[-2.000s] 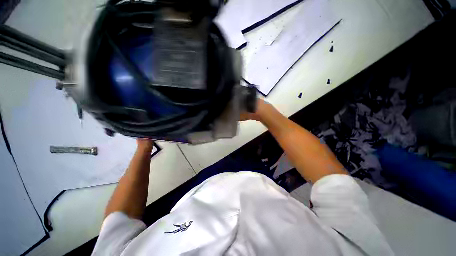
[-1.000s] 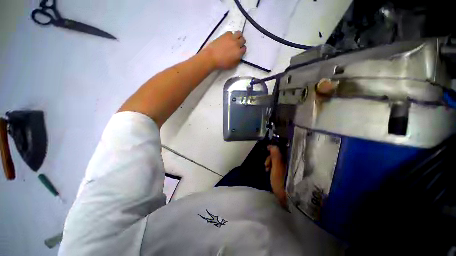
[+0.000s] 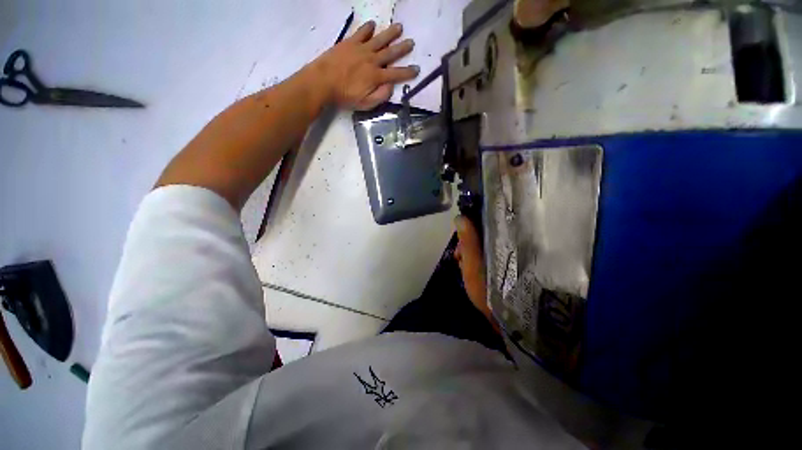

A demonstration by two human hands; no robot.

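The cutting machine's blue and grey motor body (image 3: 677, 237) fills the right side, close to the camera. Its flat metal base plate (image 3: 409, 189) lies on the white table beside my left hand. My left hand (image 3: 369, 70) is palm down with fingers spread at the edge of a white paper-topped lay (image 3: 303, 53), just above the plate. My right hand (image 3: 472, 264) shows only in part beside the motor, below the thin upright standard. It is on the machine, but its grip is hidden behind the body.
Black-handled shears (image 3: 75, 95) lie at the upper left. A dark iron-like tool (image 3: 44, 308) with an orange-brown handle lies at the lower left, with a green-handled tool (image 3: 79, 373) beside it. A dark-edged paper-topped piece (image 3: 295, 344) is near my body. A seam crosses the white table (image 3: 317, 255).
From two seconds ago, my left hand has left the machine for the lay. In the last second its fingers have spread, and the base plate has moved forward, close to that hand. The view has shifted.
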